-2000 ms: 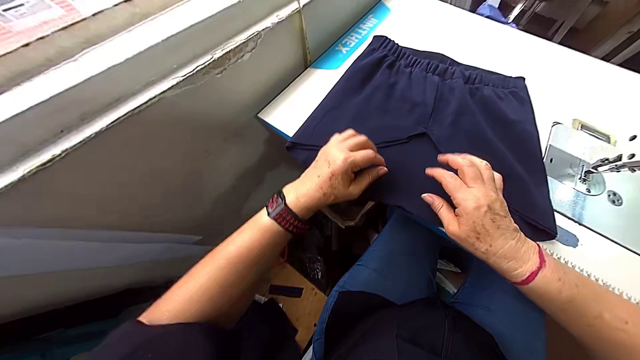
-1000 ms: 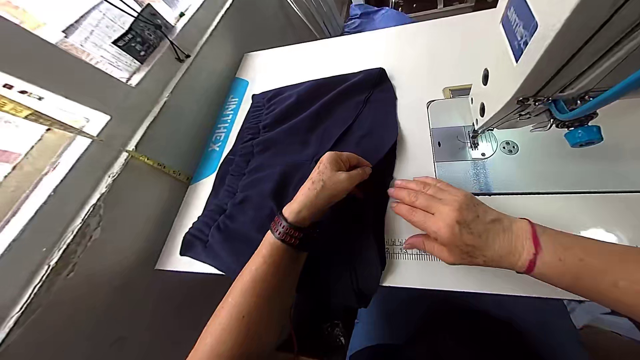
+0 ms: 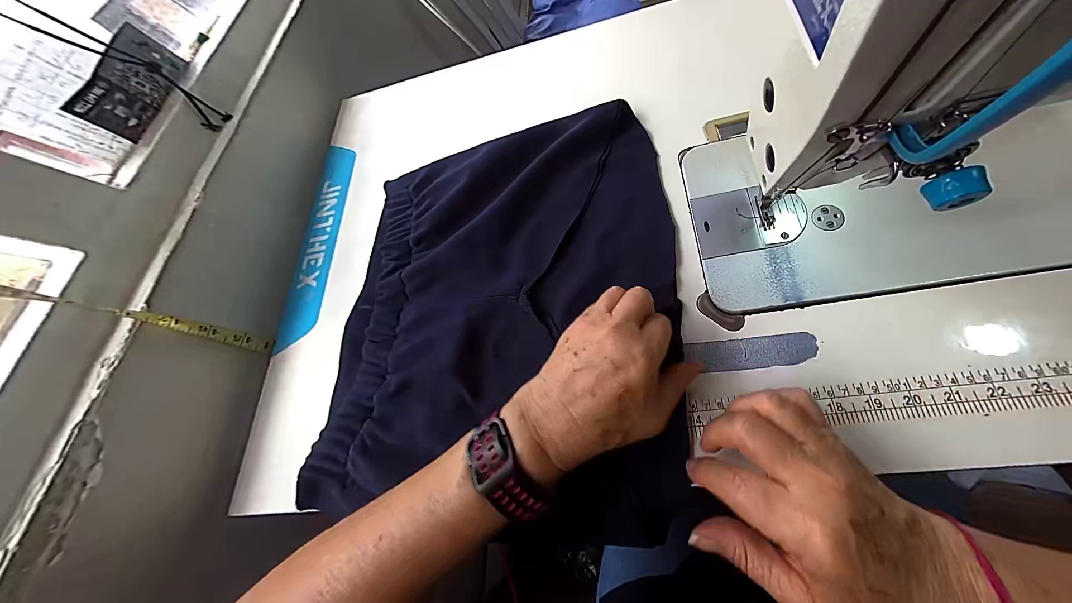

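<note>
Navy shorts with an elastic waistband (image 3: 494, 243) lie on the white sewing table (image 3: 469, 92), waistband to the left and leg hems to the right. My left hand (image 3: 607, 377) rests on the lower leg near the hem, its fingers curled on the cloth and a watch on the wrist. At the hem's lower right corner is my right hand (image 3: 779, 494), fingers bent and apart, fingertips at the cloth edge; whether it pinches the fabric is unclear. Part of the lower leg hangs over the table's front edge.
An industrial sewing machine (image 3: 846, 100) stands at the right, its needle area (image 3: 766, 213) beside the hem. A printed ruler strip (image 3: 946, 400) runs along the front of the table. A yellow tape measure (image 3: 197, 328) reaches from the wall at left to the table.
The shorts, at first laid with the waistband away from me, have been turned so it faces left. My left hand has moved toward the hem; my right hand has come to its near corner.
</note>
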